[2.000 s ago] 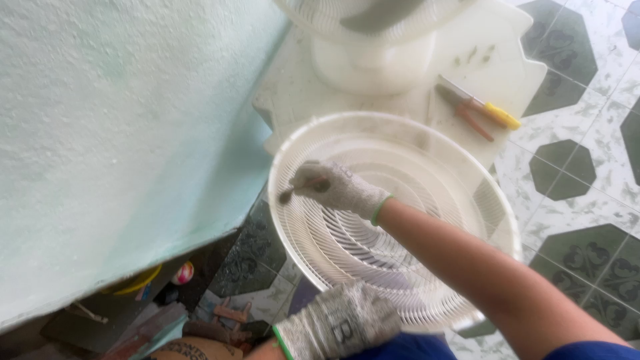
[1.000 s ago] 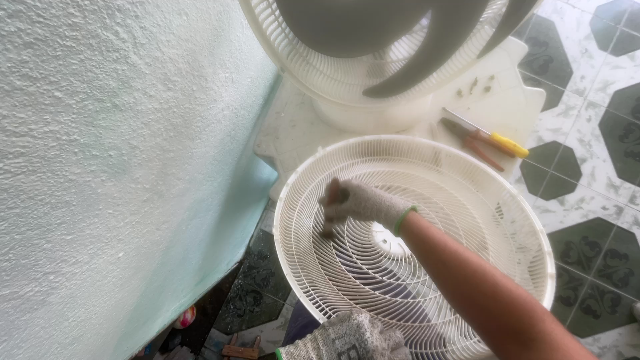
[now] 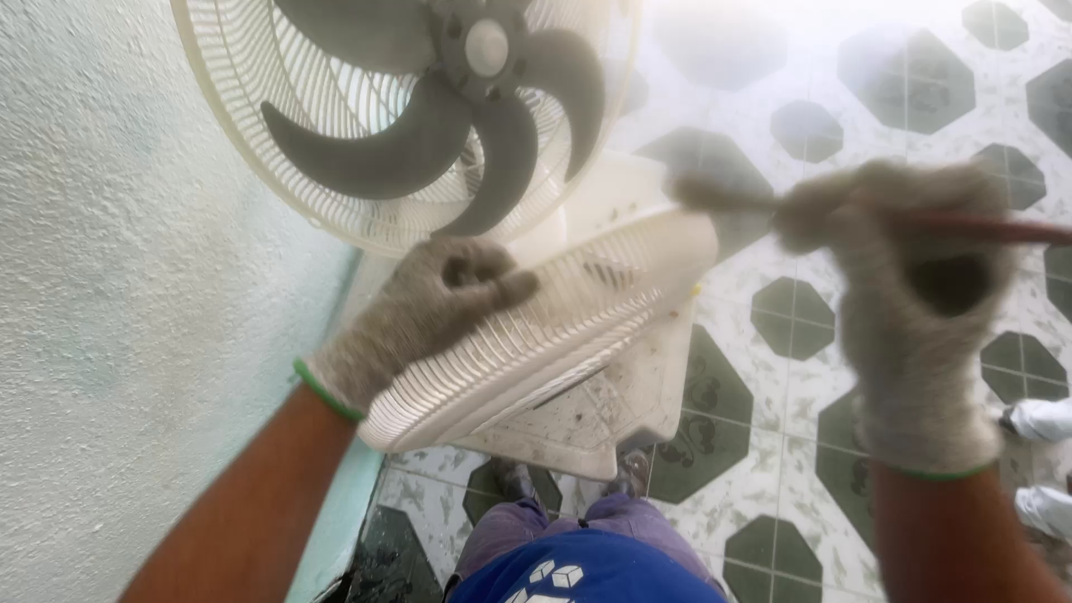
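Observation:
My left hand (image 3: 427, 310), in a pale knit glove with a green cuff, grips the upper rim of a white plastic fan grille (image 3: 536, 327) that is tilted up on edge over a white plastic table. At the right, my gloved right hand (image 3: 913, 243) is raised and blurred by motion; it holds a brush (image 3: 963, 226) with a reddish handle, its bristles pointing left. Behind the grille stands a fan with grey blades (image 3: 494, 142) inside its rear grille (image 3: 293, 167). The brush does not touch the grille.
A rough, pale blue-white wall (image 3: 151, 251) rises close at the left. The dusty white table (image 3: 586, 419) stands on a patterned tile floor (image 3: 787, 402). White objects (image 3: 1043, 419) lie at the right edge. My shoes are by the table's near edge.
The loose grille has been tilted up from lying flat. My left hand has moved to its upper rim, and my right hand with the brush has moved off it to the right. The view has shifted.

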